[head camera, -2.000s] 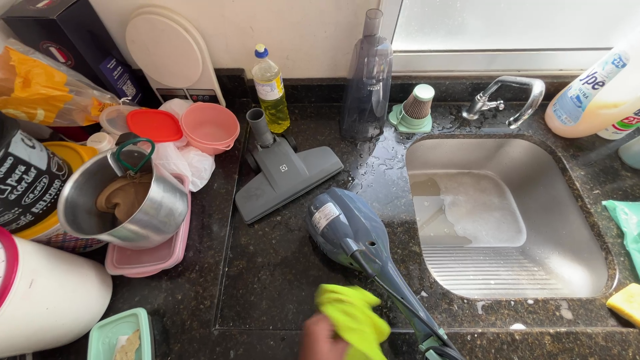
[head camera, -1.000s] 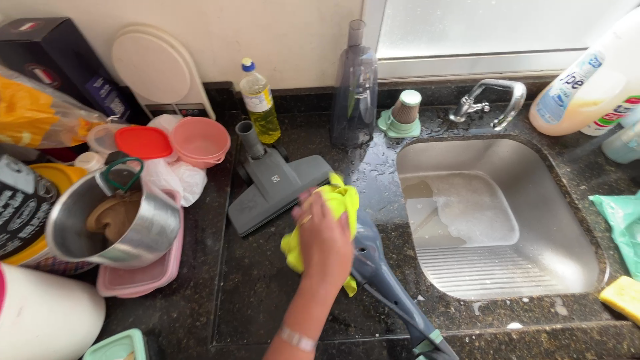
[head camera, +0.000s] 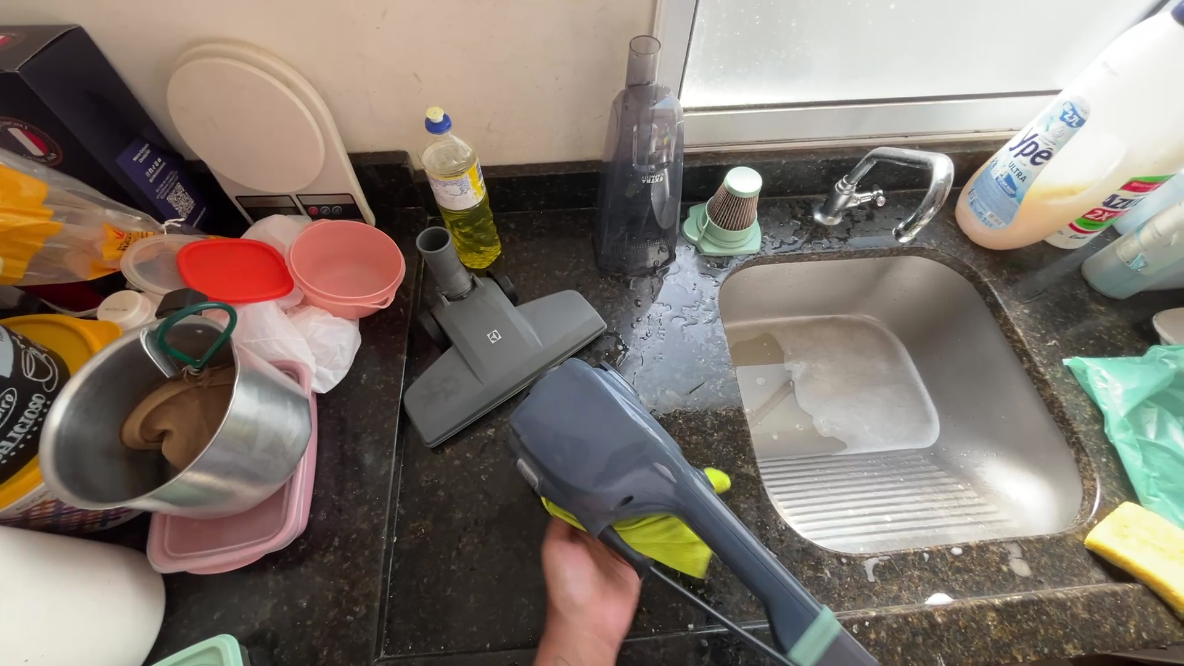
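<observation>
My left hand (head camera: 587, 583) reaches up from the bottom edge, palm side showing, with its fingers hidden under the grey-blue body of a handheld vacuum cleaner (head camera: 597, 449). A yellow-green cloth (head camera: 666, 544) is bunched at these fingers and shows below and beside the vacuum. The vacuum's long handle (head camera: 740, 550) runs out of the frame at lower right. My right hand is out of view. Just beyond the vacuum body lies a grey floor nozzle (head camera: 495, 347). A smoky clear dust container (head camera: 640, 185) stands by the wall, beside a pleated filter in a pale green holder (head camera: 733, 211).
A steel sink (head camera: 1008, 407) with some water is at right, under a tap (head camera: 893, 171). Detergent bottles (head camera: 1045, 157), a green bag (head camera: 1138, 416) and a sponge (head camera: 1142, 550) lie beyond it. A metal pot (head camera: 250, 435) and plastic tubs (head camera: 347, 259) crowd the left. The granite counter is wet near the filter.
My left hand and the cloth have moved from above the vacuum's body, beside the nozzle, to its underside and nearer the front edge. The vacuum's body has shifted and turned somewhat.
</observation>
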